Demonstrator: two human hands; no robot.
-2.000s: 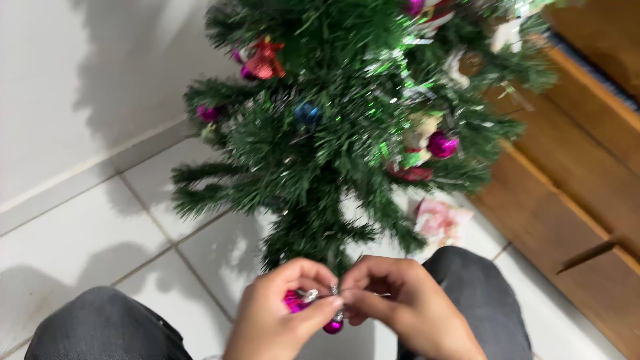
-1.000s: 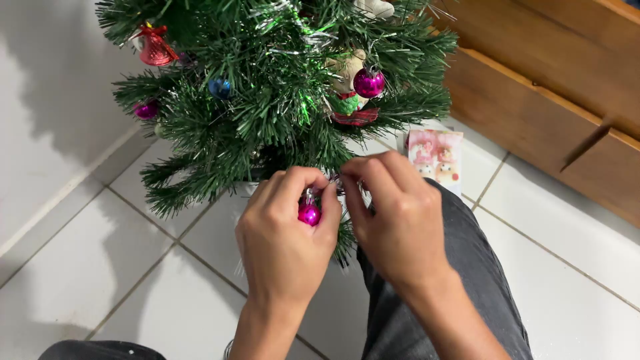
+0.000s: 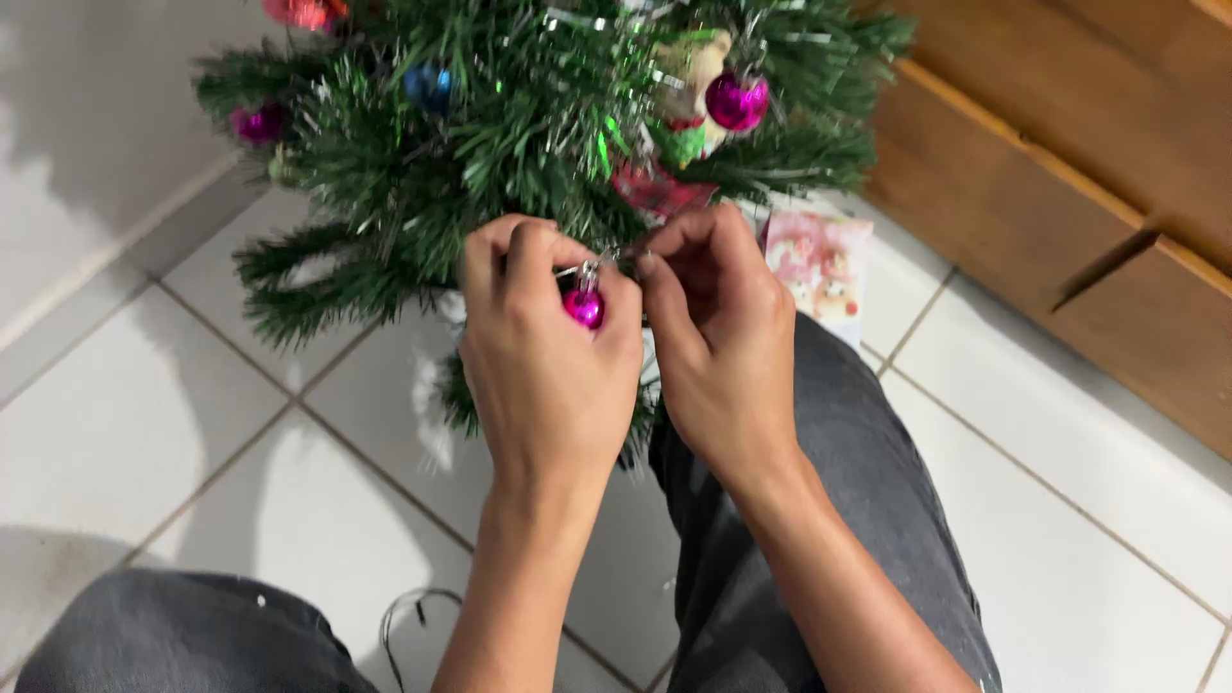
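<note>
A small magenta bauble (image 3: 584,308) with a silver cap lies between the thumb and fingers of my left hand (image 3: 553,356). My right hand (image 3: 717,337) is close beside it on the right, its thumb and forefinger pinched on a thin loop or thread near the cap, too small to make out. Both hands are at a low branch of the artificial Christmas tree (image 3: 520,154). On the tree hang another magenta bauble (image 3: 737,100), a teddy bear ornament (image 3: 693,87), a blue bauble (image 3: 428,87) and a red ornament (image 3: 306,12).
A wooden drawer unit (image 3: 1039,192) stands at the right. A pink printed card or packet (image 3: 818,265) lies on the white tiled floor (image 3: 1020,385) near my knee. A thin black cable (image 3: 390,626) is on the floor between my legs. A wall (image 3: 87,144) rises at the left.
My hands have gone from in front of the tree up to its lower branches. The magenta bauble stays with my left hand; a second magenta one seen at my fingers earlier is not visible there now.
</note>
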